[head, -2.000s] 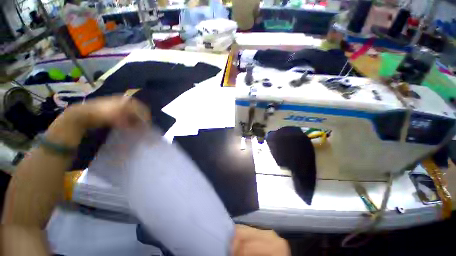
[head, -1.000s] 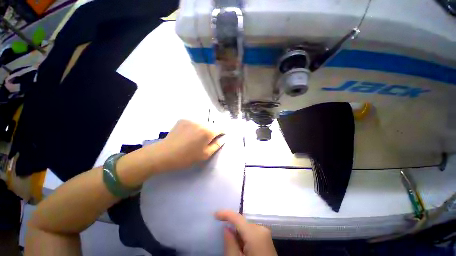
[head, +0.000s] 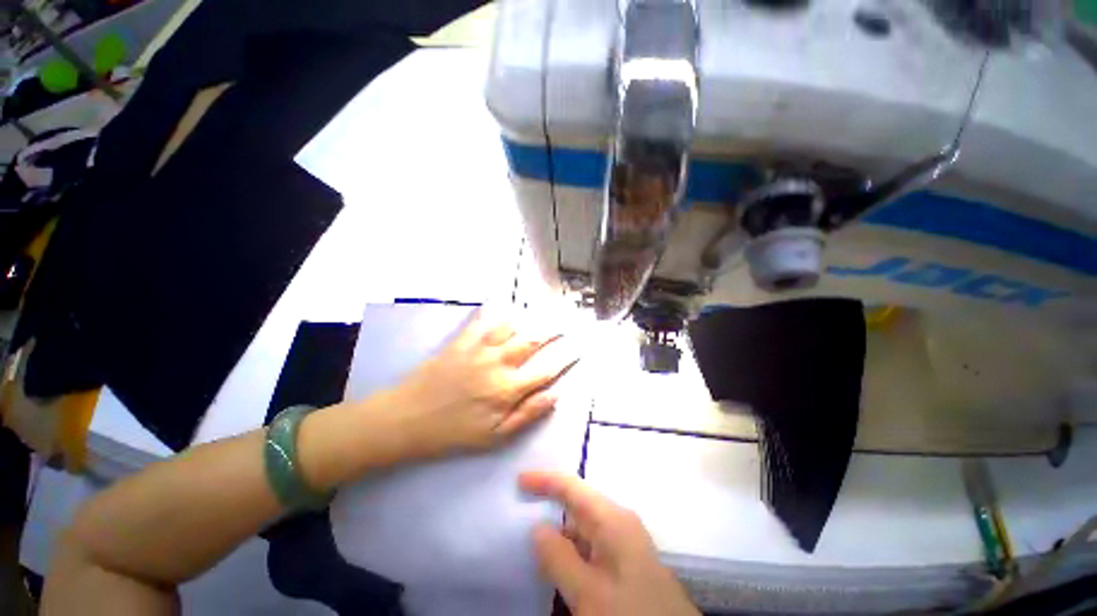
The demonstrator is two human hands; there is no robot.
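Note:
A white-backed piece (head: 421,529) lies pale side up over a black fabric panel (head: 315,361), beside the needle area of the white sewing machine (head: 962,229). My left hand (head: 487,385), with a green bangle at the wrist, lies flat on the piece with its fingertips near the brightly lit presser foot (head: 592,315). Glare hides the foot and needle. My right hand (head: 596,542) is at the bottom, cut off by the edge, thumb and forefinger at the piece's right edge. Whether they pinch it cannot be told.
Curved black pieces (head: 800,409) are stacked under the machine arm. Large black fabric panels (head: 181,241) spread over the table's left. A small green-orange tool (head: 990,529) lies at the right front. The shiny take-up guard (head: 646,169) and tension dial (head: 784,247) stand above my hands.
The white-backed piece went from being held up in the air to lying at the needle. In the last second my left hand flattened and spread its fingers. The camera view moved closer to the machine.

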